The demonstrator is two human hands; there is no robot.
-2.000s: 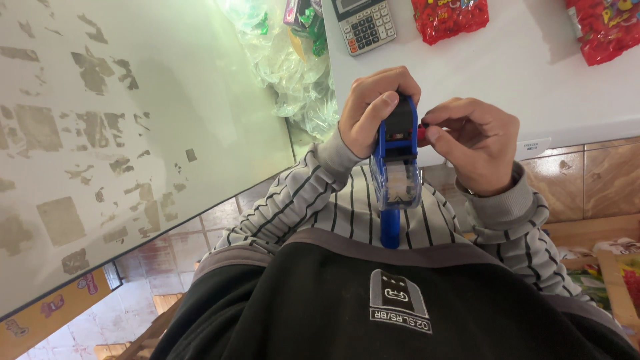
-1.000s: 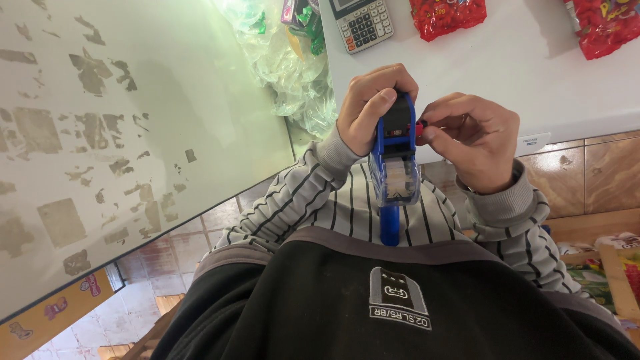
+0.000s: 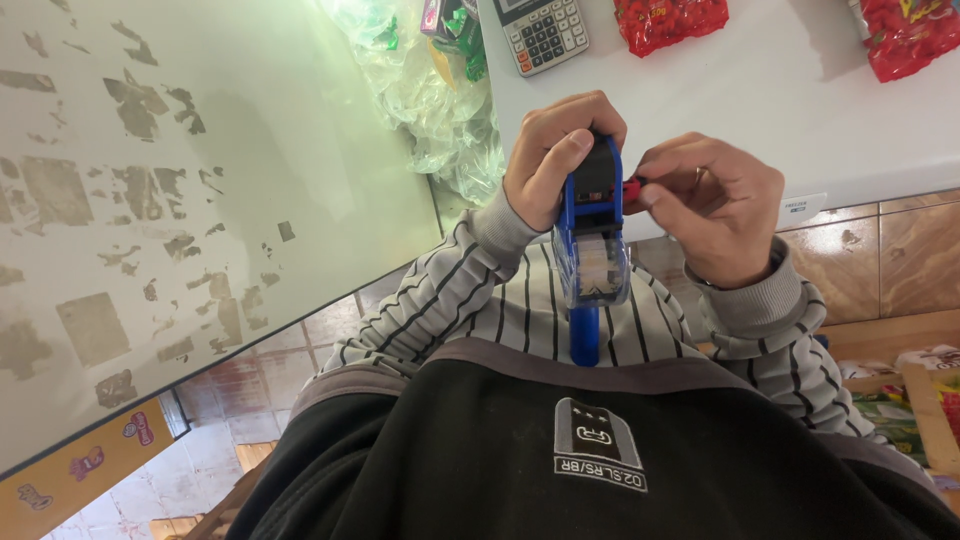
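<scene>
My left hand (image 3: 559,161) holds a blue and black price labeling gun (image 3: 592,210) by its far end, in front of my chest. The gun's clear round cover with a label roll inside faces me, and its blue handle (image 3: 584,336) points toward my body. On the gun's right side is a small red knob (image 3: 626,190). My right hand (image 3: 716,206) pinches the dark tip of this knob between thumb and index finger. The other fingers of my right hand are curled.
Beyond my hands is a white freezer top (image 3: 697,97) with a calculator (image 3: 544,37) and red candy bags (image 3: 671,22). Clear plastic bags (image 3: 442,112) lie left of it. A pale panel with worn patches (image 3: 247,172) fills the left. Wooden crates (image 3: 919,409) with packets stand at lower right.
</scene>
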